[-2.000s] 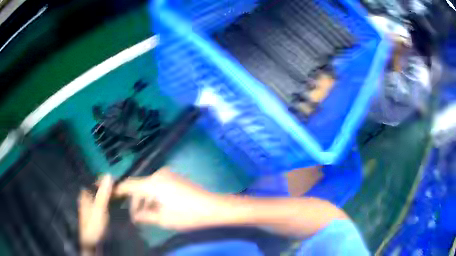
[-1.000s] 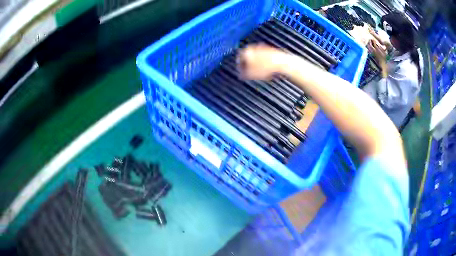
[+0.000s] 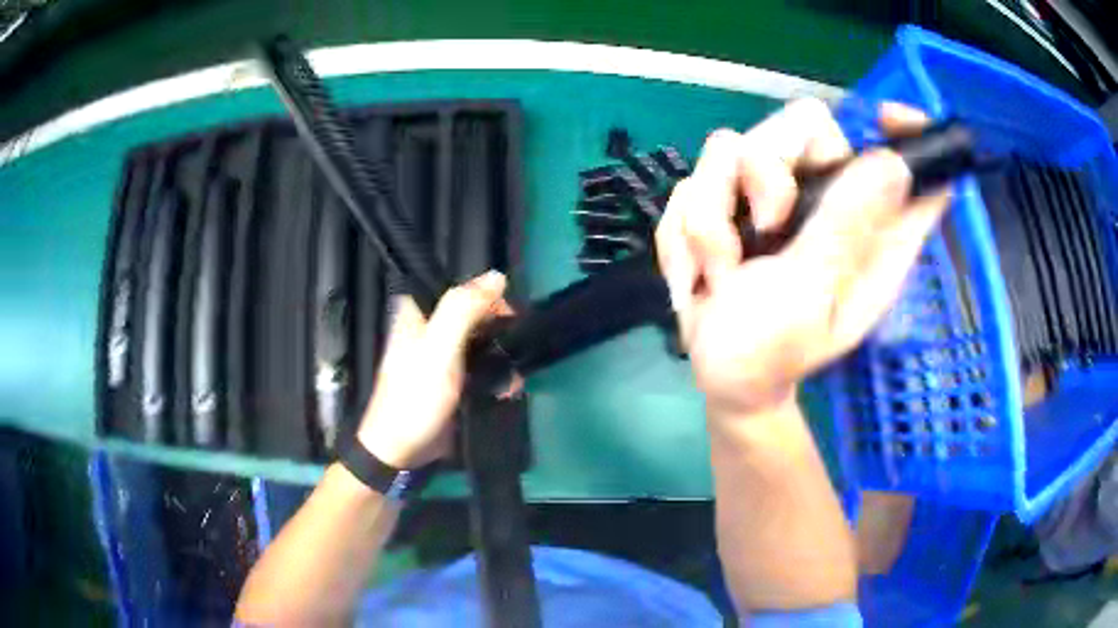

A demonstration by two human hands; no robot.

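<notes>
A black folding leg unit (image 3: 589,313) is spread in a Y shape in front of me. One bar points up-left, one comes down towards me, one runs right. My left hand (image 3: 429,368), with a dark wristband, grips it at the centre joint, which the fingers partly hide. My right hand (image 3: 785,258) is around the right-hand bar; a dark rod end sticks out beyond the fingers. Whether that is a separate rod cannot be told. A pile of small black pieces (image 3: 607,209) lies on the mat behind the right-hand bar.
A black slotted tray (image 3: 264,436) with units in several channels lies at left. The blue basket (image 3: 1005,356) with black rods stands at right. A lined blue crate (image 3: 184,528) is below the bench at left. A pale rail (image 3: 552,55) runs along the back.
The view has swung left towards the tray. My right hand has moved out from over the basket's rods to the leg unit. My left hand and the spread unit have come into view.
</notes>
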